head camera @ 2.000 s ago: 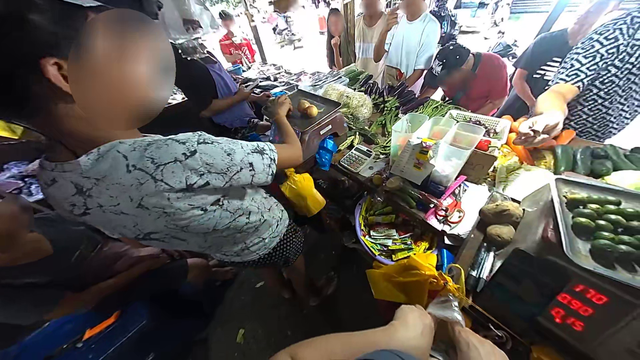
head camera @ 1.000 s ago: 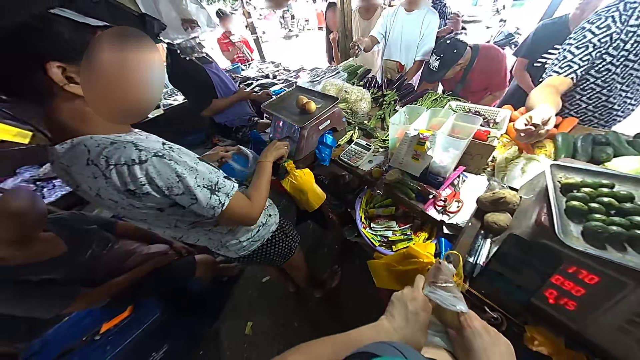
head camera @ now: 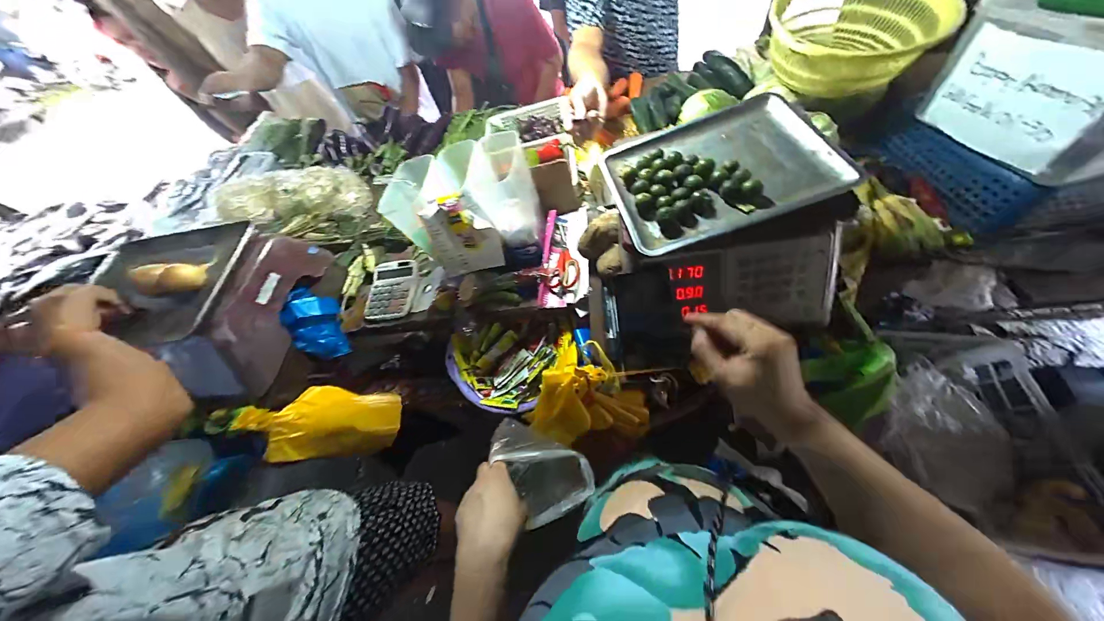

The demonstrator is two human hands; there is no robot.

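My left hand [head camera: 490, 509] grips a clear plastic bag [head camera: 548, 474] low in the middle of the view. To the right, my right hand [head camera: 749, 358] is raised just below the red digits of a digital scale [head camera: 759, 280], its fingers curled; whether it holds something small is unclear. A metal tray [head camera: 811, 159] with small green citrus fruits [head camera: 677, 185] rests on the scale. Yellow plastic bags [head camera: 582, 401] hang between my hands, beside a round basket of small packets [head camera: 509, 362].
A co-worker's arm [head camera: 112, 388] reaches a second scale's tray [head camera: 220, 250] at left. Another yellow bag [head camera: 332, 423] hangs nearby. A calculator [head camera: 392, 289], scissors [head camera: 567, 274] and clear containers [head camera: 500, 185] stand on the stall. A yellow basket [head camera: 862, 52] is at upper right.
My hands, together at the plastic bag before, are now apart: the left keeps the bag while the right is near the scale display. The view has swung right.
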